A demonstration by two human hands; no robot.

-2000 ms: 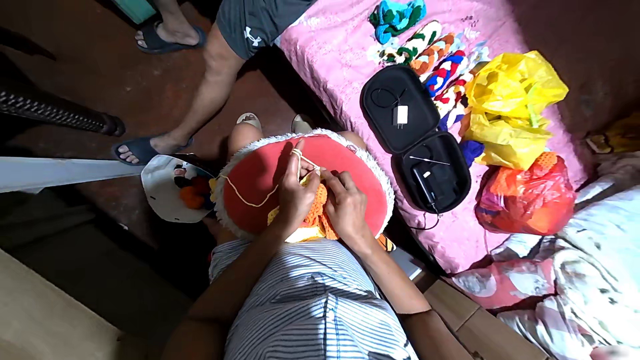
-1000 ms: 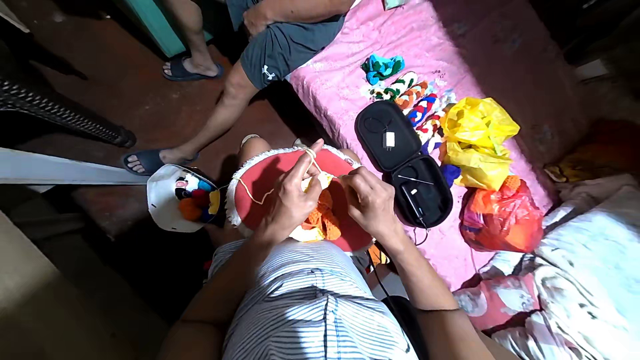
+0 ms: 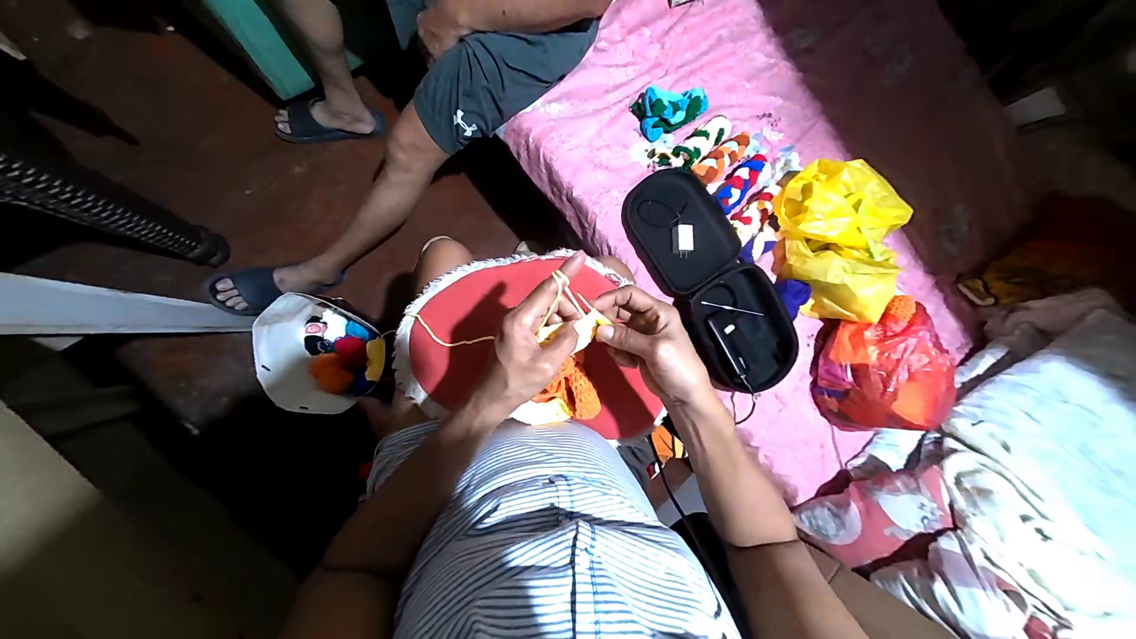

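My left hand (image 3: 532, 346) holds a piece of pale yellow crochet work (image 3: 581, 331), with cream yarn (image 3: 457, 343) looped over its raised index finger and trailing left. At the right edge of the piece, the thumb and fingers of my right hand (image 3: 652, 342) are pinched; a hook between them is too small to make out. Under both hands, an orange crocheted part (image 3: 577, 390) hangs onto a round red cushion (image 3: 461, 297) with a white fringe, which lies on my lap.
On the pink-covered bed (image 3: 586, 133) are an open black zip case (image 3: 679, 231), braided yarn pieces (image 3: 710, 146), a yellow plastic bag (image 3: 843, 231) and a red plastic bag (image 3: 887, 373). Left of the cushion, a white container (image 3: 288, 355) holds colourful yarn. Another person's leg (image 3: 390, 195) stretches near it.
My left index finger is raised with the yarn over it, and my right hand stays close beside the piece. The other person's arm and hand have come into view above the shorts.
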